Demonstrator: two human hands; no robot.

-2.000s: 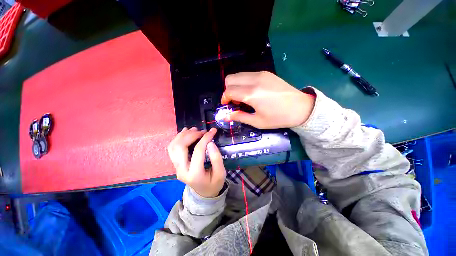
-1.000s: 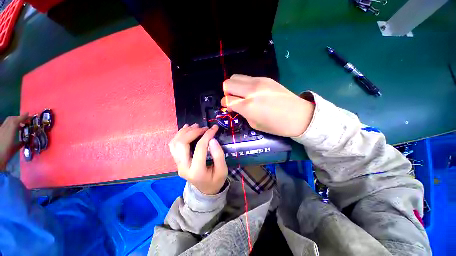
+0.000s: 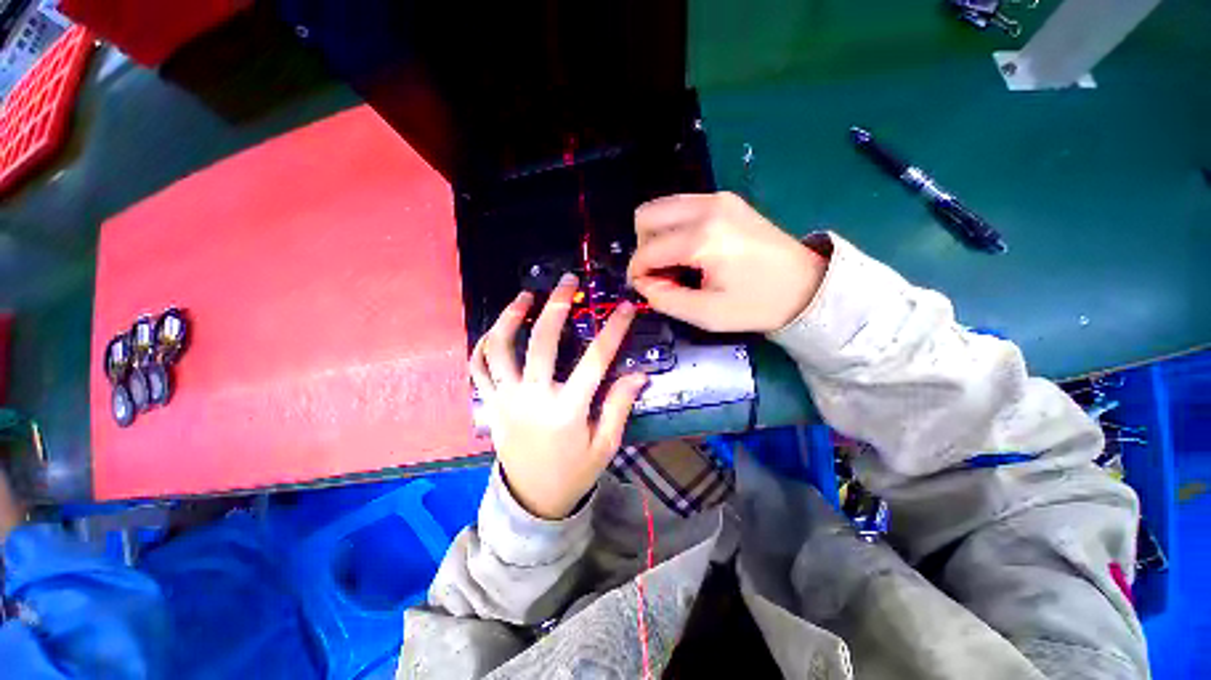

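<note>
The black laser fixture (image 3: 511, 219) stands in front of me, with a red laser line down it and a small raised black block (image 3: 651, 348) on its base. My left hand (image 3: 558, 412) lies palm down over the base's front edge, fingers spread across the block. My right hand (image 3: 724, 266) is just right of the crosshair with fingers pinched; whether they hold something is hidden. Small dark parts show between the fingers, too unclear to name. Opened watch units (image 3: 142, 348), dark paired round pieces, lie in a row on the red mat (image 3: 292, 306).
A pen (image 3: 927, 190) lies on the green bench (image 3: 850, 292) at right, with a metal bracket (image 3: 1069, 53) and binder clips (image 3: 985, 13) behind. A red gridded tray (image 3: 47, 113) is at far left. A blue bin (image 3: 1135, 458) is below right. A blue sleeve (image 3: 80, 585) shows at lower left.
My left fingers have spread and moved over the block. My right hand has shifted right from the crosshair. The round unit's face is no longer visible. Another person's hand has left the mat units.
</note>
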